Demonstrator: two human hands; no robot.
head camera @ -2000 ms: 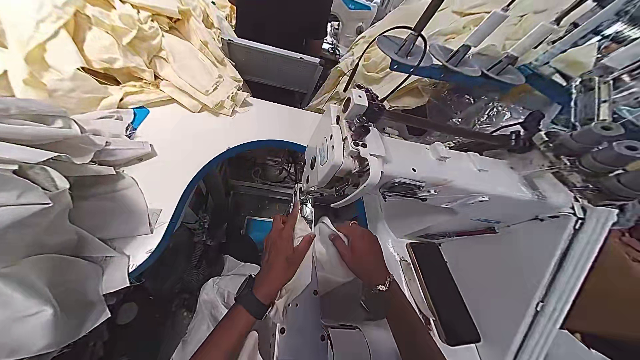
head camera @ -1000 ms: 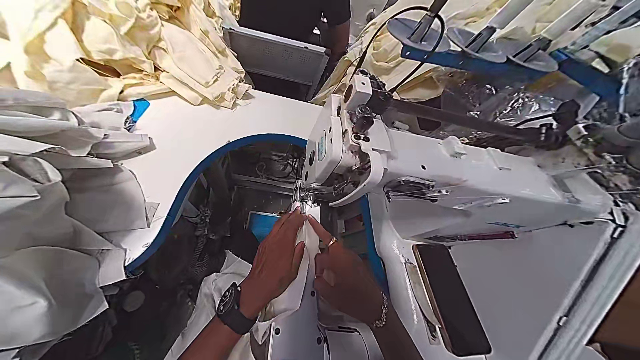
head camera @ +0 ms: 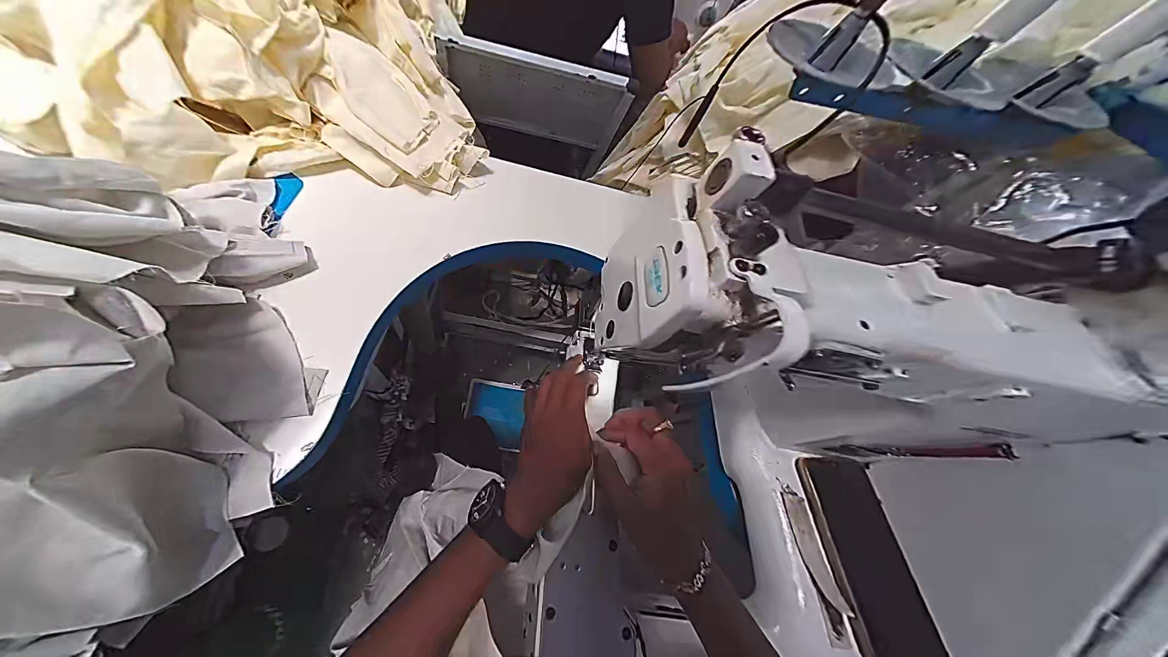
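My left hand (head camera: 553,438), with a dark watch on its wrist, lies on off-white fabric (head camera: 598,401) at the arm of a white industrial sewing machine (head camera: 657,274). Its fingertips are just below the needle area. My right hand (head camera: 652,474), wearing a ring and a bracelet, pinches the same fabric slightly nearer to me and to the right. The rest of the cloth hangs down beneath my left forearm. The needle itself is too small to make out.
Grey-white cut fabric (head camera: 137,383) lies piled at the left, cream fabric (head camera: 274,91) behind it. The white tabletop (head camera: 511,205) curves around a blue-edged opening. A dark phone-like object (head camera: 871,557) rests at right. Across the table is a person (head camera: 566,27).
My right hand has moved back from the needle area since one second ago and now bunches the fabric. My left hand stays near the needle.
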